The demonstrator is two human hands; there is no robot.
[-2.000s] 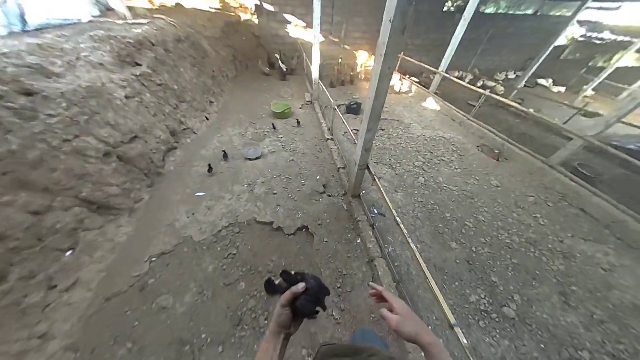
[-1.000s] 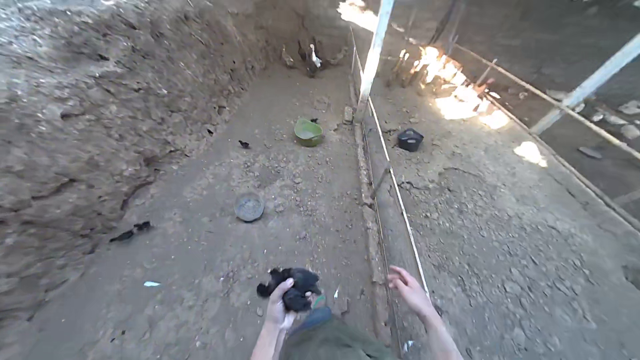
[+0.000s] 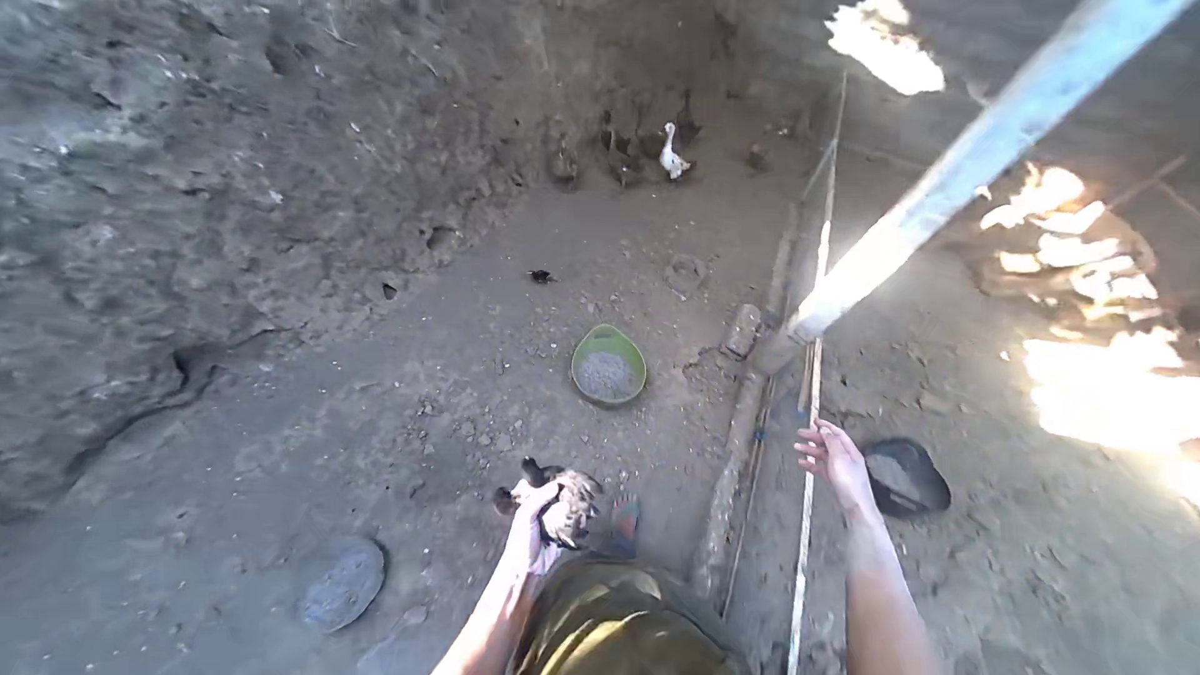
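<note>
In my left hand (image 3: pixel 536 525), low in the head view, is a bundle of small dark and pale-brown birds (image 3: pixel 566 506), apparently ducklings or chicks; how many I cannot tell. The fingers are closed around them. My right hand (image 3: pixel 834 459) holds nothing clear to see; its fingers are partly spread beside the thin pole rail (image 3: pixel 814 403) of the low fence, and whether they touch it I cannot tell. Ahead of my left hand, a green basin (image 3: pixel 607 366) with greyish contents sits on the dirt floor. A small dark bird (image 3: pixel 541 277) is on the ground beyond it.
A white duck or goose (image 3: pixel 671 155) stands with darker birds at the far earth bank. A pale post (image 3: pixel 928 211) leans across the view at the fence. A round grey dish (image 3: pixel 344 583) lies lower left, a black container (image 3: pixel 906 478) right of the fence. The rough earth wall (image 3: pixel 234 187) rises left.
The view has moved forward along the fence, so the green basin and the far birds are nearer. My right hand has come to the fence rail. The birds remain in my left hand.
</note>
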